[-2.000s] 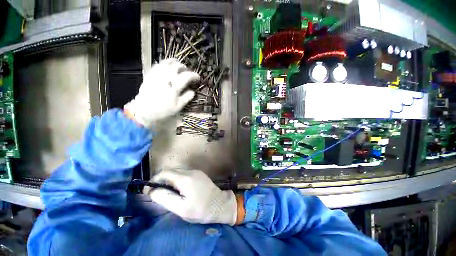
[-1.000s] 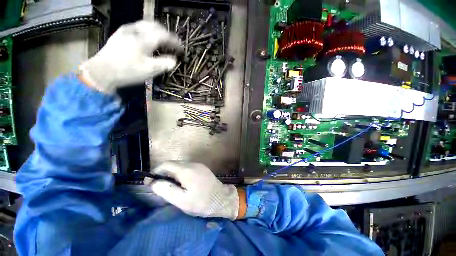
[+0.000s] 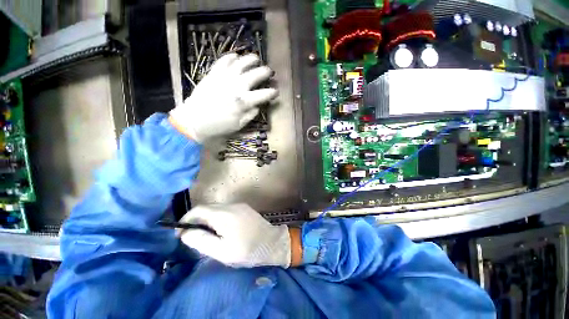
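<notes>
A black component bin point(image 3: 182, 37) holds a heap of long-stemmed parts point(image 3: 215, 38). My left hand point(image 3: 228, 96), in a white glove, lies over the bin with its fingers spread across the heap. Its fingertips reach the bin's right side; whether it grips a part cannot be seen. A small bunch of stemmed parts point(image 3: 249, 148) lies on the metal plate point(image 3: 240, 187) just below the bin. My right hand point(image 3: 240, 235), also gloved, is near my body, closed around a slim black stick point(image 3: 198, 227).
At the right is a green power circuit board point(image 3: 374, 163) with red-copper coils point(image 3: 355, 32), a silver heatsink point(image 3: 462, 90) and a loose blue wire point(image 3: 399, 164). Another board point(image 3: 14, 146) is at the far left. A pale rail point(image 3: 437, 219) runs along the near edge.
My left hand was over the bin, lifted away up and left, and is now back over the heap. My right hand still holds the stick. The view has shifted slightly.
</notes>
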